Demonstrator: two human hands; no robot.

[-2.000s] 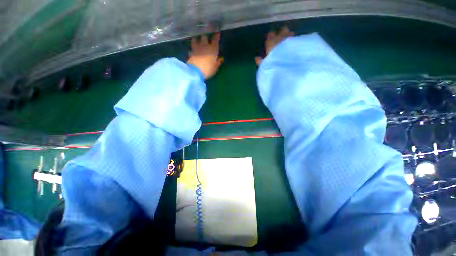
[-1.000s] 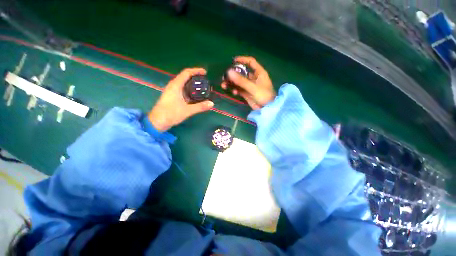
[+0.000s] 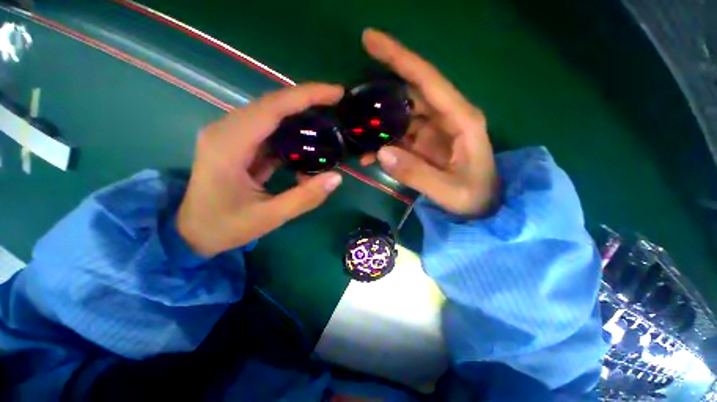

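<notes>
My left hand [image 3: 236, 173] holds a round black watch head [image 3: 310, 143] between thumb and fingers. Its display shows small white marks with a red and a green mark. My right hand [image 3: 452, 145] holds a second watch head [image 3: 376, 118] with similar red and green marks. The two heads are side by side, edges touching or nearly so, above the red lines. A third watch head [image 3: 369, 256] lies below them, at the top corner of the paper sheet [image 3: 385, 322], its coloured dial face lit. The undersides of the held heads are hidden.
The blister tray [image 3: 648, 338] with black watches is at the lower right, partly behind my right sleeve. A white strip [image 3: 35, 140] with tape pieces is at the left. Red lines [image 3: 196, 35] edge the mat beside a darker green surface.
Both hands were first stretched far forward, then came back holding a watch head each. Now the heads are closer together and nearer the camera, and both displays show red and green marks.
</notes>
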